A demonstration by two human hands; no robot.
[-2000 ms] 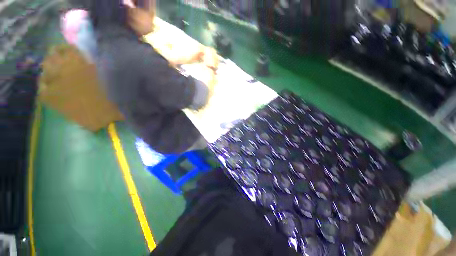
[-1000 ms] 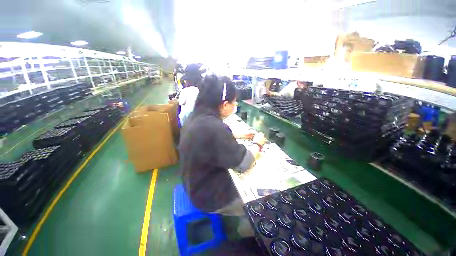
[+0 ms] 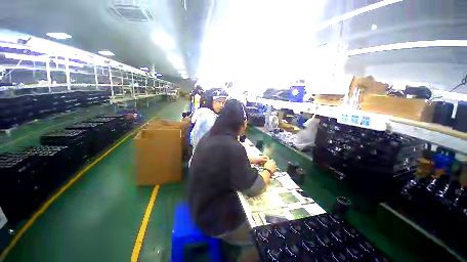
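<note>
The blister tray (image 3: 312, 240) lies at the bottom right in front of me, cut off by the lower edge. It is glossy black with rows of round units in its pockets. A black cylindrical unit (image 3: 341, 206) stands on the green conveyor belt (image 3: 320, 190) just beyond the tray. Another dark unit (image 3: 293, 171) stands farther along the belt. Neither of my hands is in the picture.
A person in dark clothes (image 3: 220, 179) sits on a blue stool (image 3: 190, 233) at the paper-covered bench (image 3: 274, 200). Another person (image 3: 204, 123) sits beyond. An open carton (image 3: 158, 156) stands on the floor. Stacked black trays (image 3: 366, 153) stand below the shelf (image 3: 399, 123).
The view has swung up, so the tray and bench sit lower in the picture. The farther person's face now shows. The nearer person's head has turned away from me.
</note>
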